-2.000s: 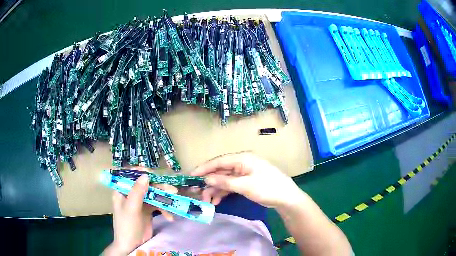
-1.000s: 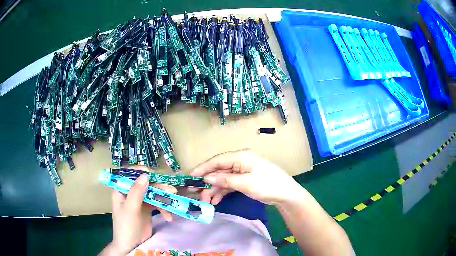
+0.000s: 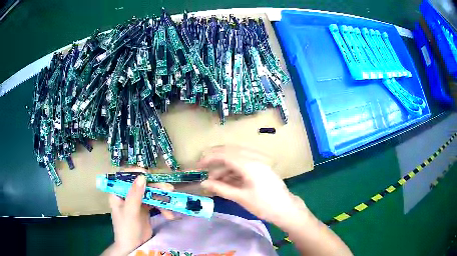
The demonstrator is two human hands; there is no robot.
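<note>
My left hand [image 3: 131, 215] holds a light blue housing half [image 3: 165, 199] and, along its far side, a slim green and black circuit board [image 3: 173, 177]. The housing's window cut-outs face up. The board lies nearly parallel to the housing, outside it. My right hand [image 3: 245, 180] is beside the board's right end, blurred, with its thumb and fingers apart. A sliver of space shows between the fingers and the board end; whether they touch is hard to tell.
A large heap of circuit boards [image 3: 145, 85] lies on a tan cardboard sheet [image 3: 195, 130]. A small black piece [image 3: 267, 130] lies on the cardboard. A blue tray [image 3: 310, 95] with light blue housings [image 3: 371, 52] stands at the right. More blue trays [image 3: 431, 60] are beyond it.
My right hand has loosened its pinch on the board's right end, and its fingers have spread. The housing and board have shifted slightly left in my left hand.
</note>
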